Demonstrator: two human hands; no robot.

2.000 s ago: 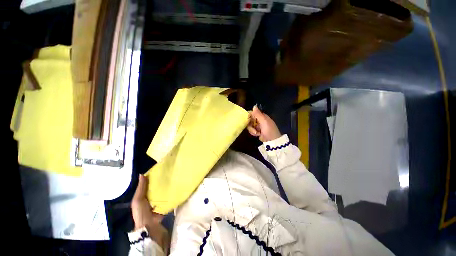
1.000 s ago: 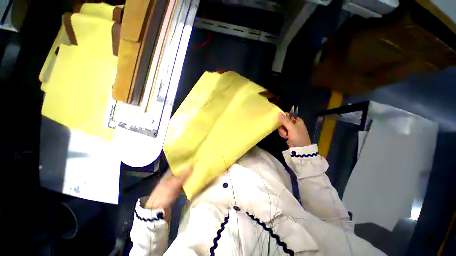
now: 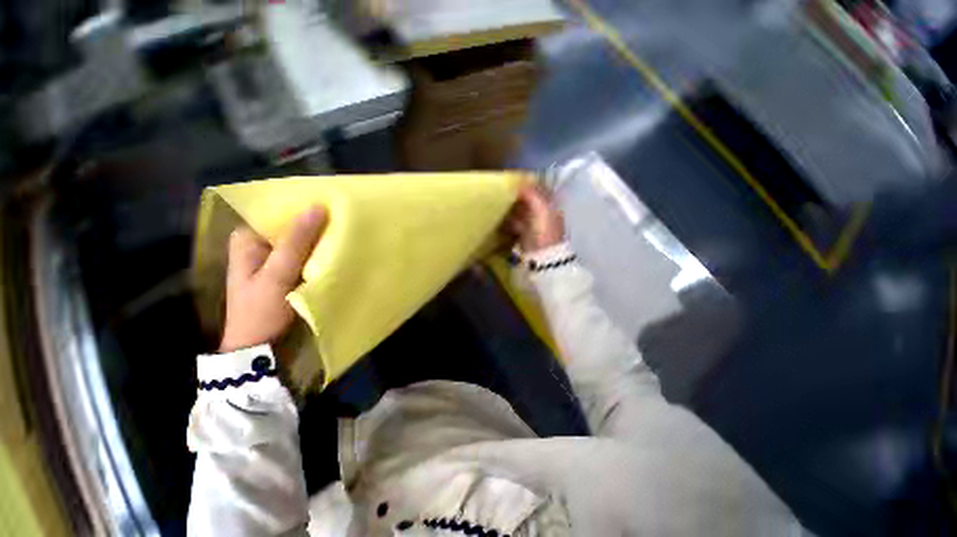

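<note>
A yellow piece (image 3: pixel 388 236) is stretched between my two hands in front of my body, folded over with a loose flap at its left end. My left hand (image 3: pixel 268 278) grips it at the left, fingers on top of the fabric. My right hand (image 3: pixel 538 217) pinches its far right corner. A small thin object shows blurred at the right fingertips; I cannot tell what it is. Part of the left end is in shadow.
A grey-white sheet or panel (image 3: pixel 614 252) lies to the right, beyond my right sleeve. A brown box (image 3: pixel 467 105) and white-topped table (image 3: pixel 336 68) stand ahead. The machine arm's metal edge (image 3: pixel 89 388) curves along the left. Yellow floor lines (image 3: pixel 735 157) run at the right.
The view has swung to the right. The yellow piece has been raised away from my lap and spread. My left hand has moved up onto it. The stack of yellow pieces has mostly left the picture.
</note>
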